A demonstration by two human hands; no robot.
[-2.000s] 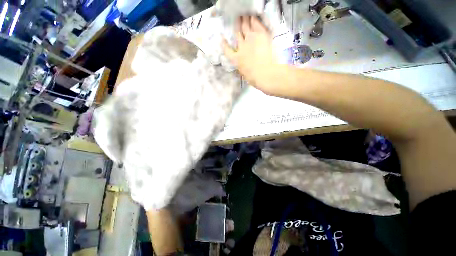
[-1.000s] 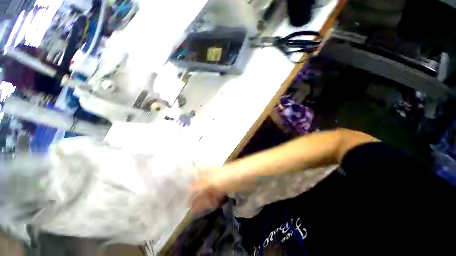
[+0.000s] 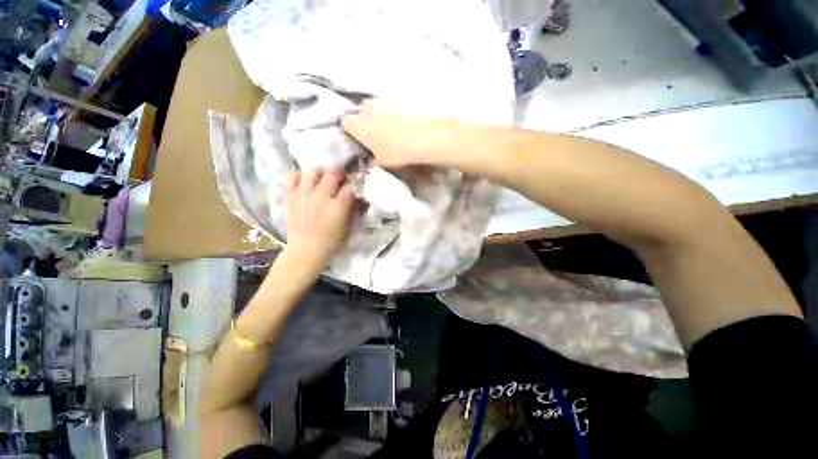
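The garment body [image 3: 377, 63], light cloth with beige-grey blotches, lies bunched over the left part of the sewing table and its front edge. My left hand [image 3: 318, 204] grips a fold of it from the front, fingers curled into the cloth. My right hand [image 3: 386, 134] holds the cloth just behind and to the right of my left hand; its fingertips are partly hidden in the folds. A browner blotched cut panel [image 3: 574, 318] hangs on my lap below the table edge.
The brown board [image 3: 193, 179] forms the table's left part. The round metal bobbin cover [image 3: 529, 72] shows right of the cloth. A dark grey box [image 3: 753, 45] stands at the upper right. A machine with rollers [image 3: 81, 332] stands at the lower left.
The view has swung back left over the table. The cloth, blurred and spread out before, now lies bunched on the table with both hands close together in it.
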